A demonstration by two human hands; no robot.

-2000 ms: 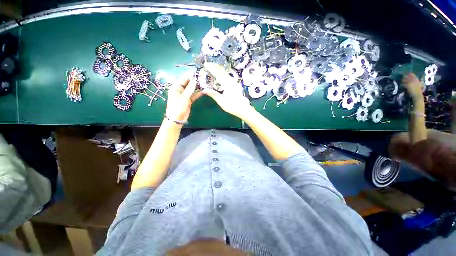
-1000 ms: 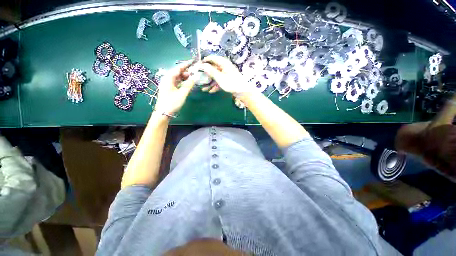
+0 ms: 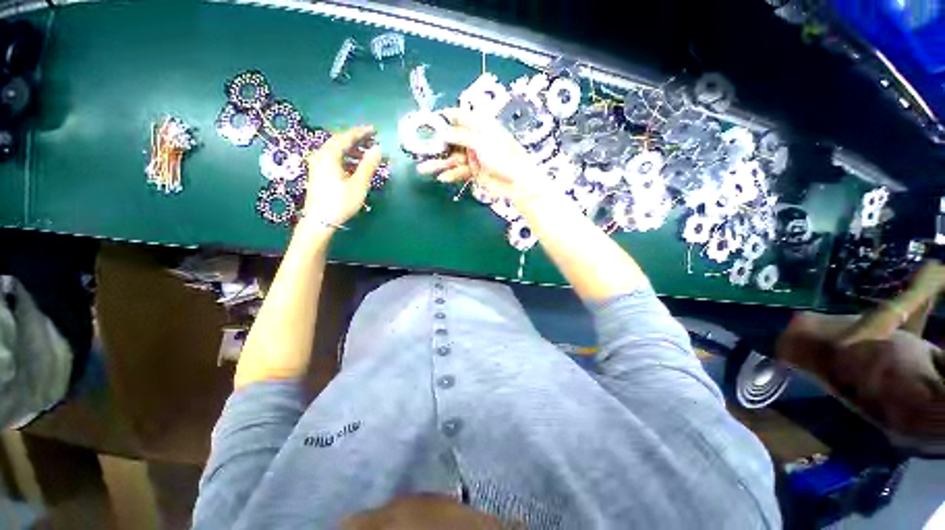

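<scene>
My right hand [image 3: 485, 155] holds a white ring assembly [image 3: 411, 146] by its edge, left of the big pile of ring assemblies [image 3: 645, 166]. My left hand [image 3: 339, 178] is over the right side of the dark wired rings [image 3: 249, 90], its thumb and forefinger apart with nothing visible between them. Part of the wired ring cluster is hidden behind this hand. Three clear plastic rings [image 3: 388, 46] lie beyond the hands. A small orange-and-white lead-wire bundle [image 3: 168, 153] lies at far left.
The green bench [image 3: 104, 93] has a pale metal rail [image 3: 342, 15] along its far edge. Another person's arm [image 3: 891, 316] reaches in at right. Black parts [image 3: 16, 88] lie at the far left end. A cardboard box [image 3: 155, 331] stands below the bench.
My hands were together on a part; now they are apart. The left has moved left to the wired rings, and the right holds the ring assembly. The whole view has tilted.
</scene>
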